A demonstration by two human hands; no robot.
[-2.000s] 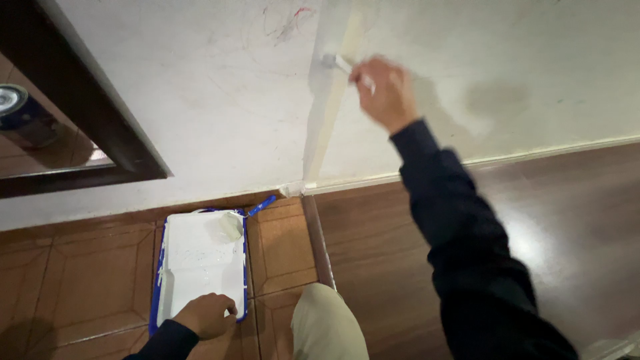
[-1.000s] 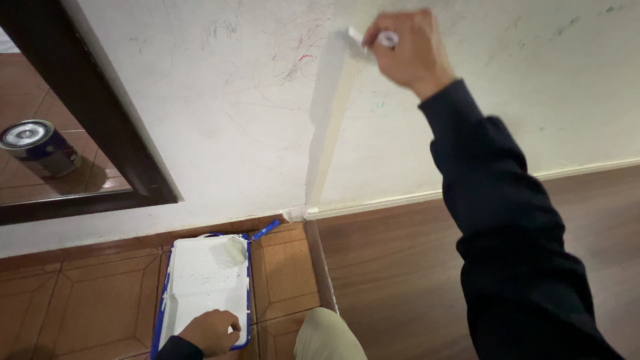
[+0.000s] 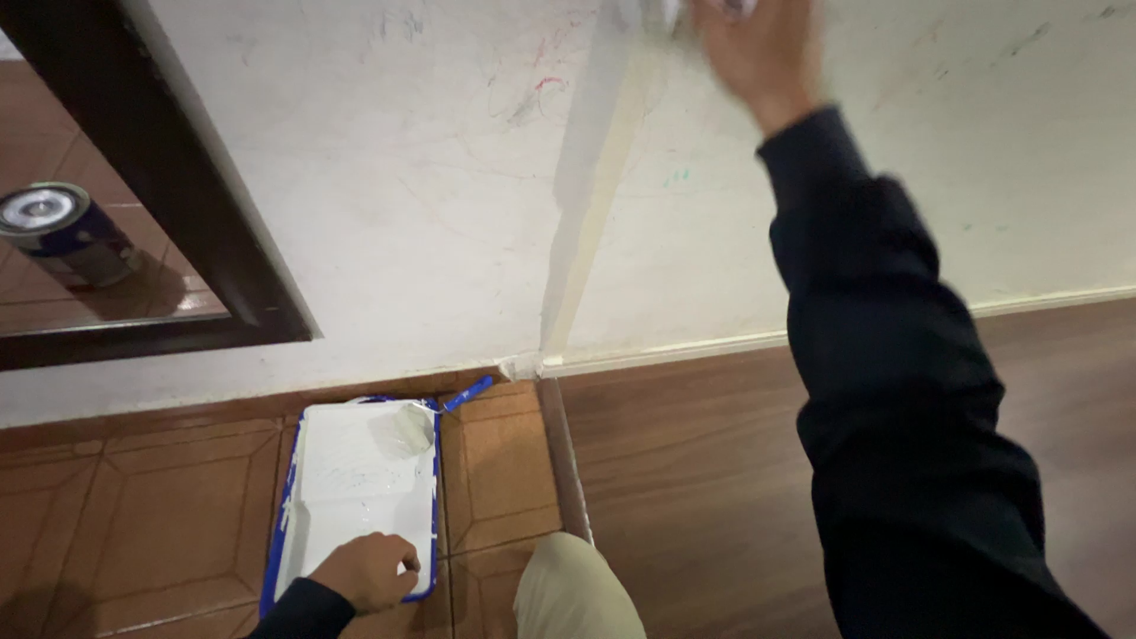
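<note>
My right hand [image 3: 765, 55] is at the top edge, blurred, with its fingers around a paintbrush [image 3: 672, 11] against the wall; most of the brush is cut off by the frame. Below it a paler grey painted strip [image 3: 581, 169] runs down the wall corner beside a cream band [image 3: 611, 177]. Over the near end of a blue paint tray [image 3: 355, 475], coated with white paint, my left hand [image 3: 374, 568] is curled; whether it grips something is hidden. A small paint roller [image 3: 410, 429] with a blue handle [image 3: 469, 393] lies across the tray's far right corner.
A dark-framed mirror [image 3: 275, 321] on the left reflects a paint can [image 3: 67, 232]. Brown tiles [image 3: 177, 506] lie under the tray, and a raised wooden edge [image 3: 564, 457] separates them from the wood floor [image 3: 692, 497]. My knee [image 3: 577, 590] is at the bottom. Coloured scribbles mark the wall.
My right hand has moved up along the wall corner with the brush. My left hand stays by the near end of the tray.
</note>
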